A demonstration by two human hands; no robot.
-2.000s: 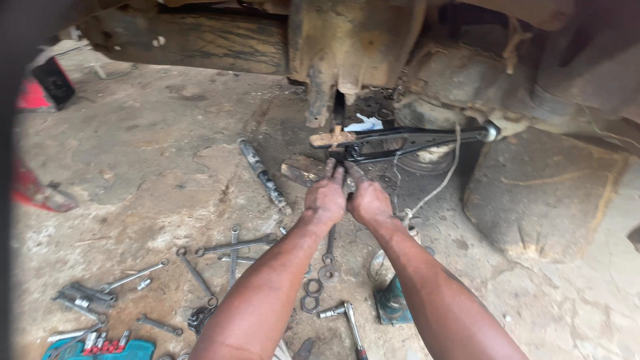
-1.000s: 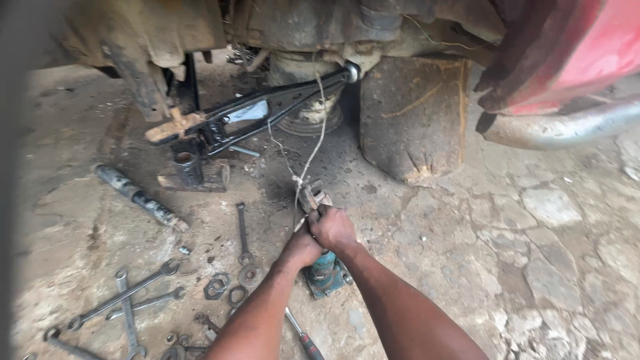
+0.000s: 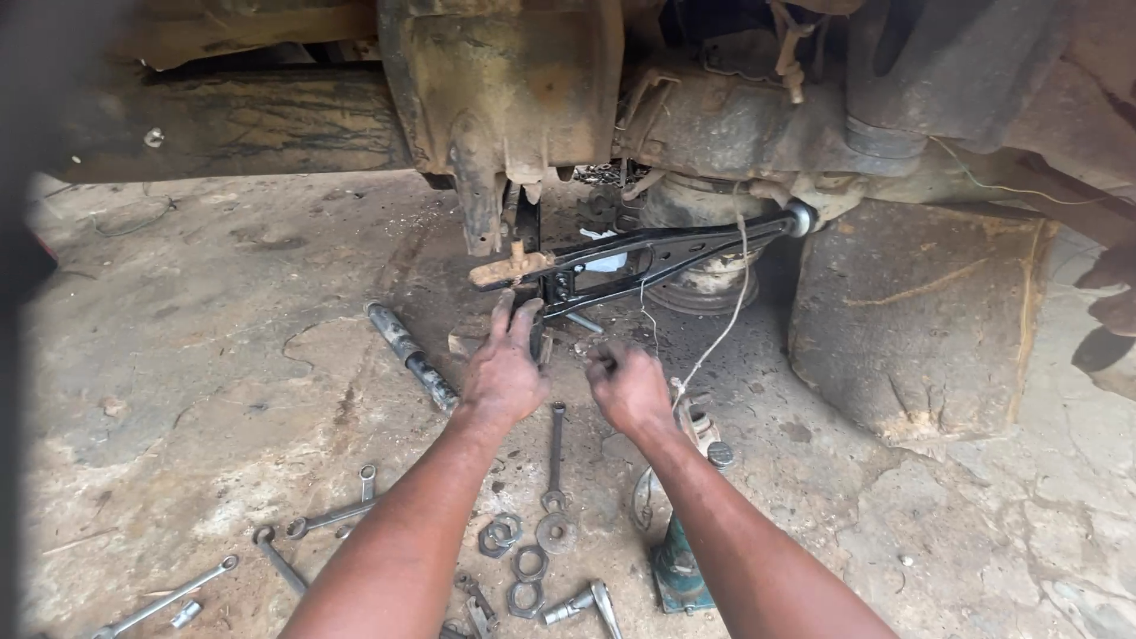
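My left hand (image 3: 506, 368) reaches out with its fingers extended against a dark upright part beneath the near end of a black suspension control arm (image 3: 657, 241). Just to its right, my right hand (image 3: 628, 383) is curled above the ground; whether something small is inside it cannot be told. A rusty, clay-coloured piece (image 3: 510, 268) with an upright stub lies at the arm's near end. A cord (image 3: 732, 311) hangs from the arm toward a green bottle jack (image 3: 682, 568), partly hidden behind my right forearm. A shock absorber (image 3: 410, 355) lies left of my left hand.
Overhead runs the dirty vehicle underbody (image 3: 524, 80). At the right stands a large wooden block (image 3: 914, 319). Below my hands lie an open-end wrench (image 3: 556, 457), large nuts (image 3: 525, 581), a washer (image 3: 556, 532) and a ratchet (image 3: 606, 611). More wrenches (image 3: 169, 599) lie at the lower left.
My hands have left the jack, where both were a second ago, and are back by the near end of the control arm, now apart. The view has swung left.
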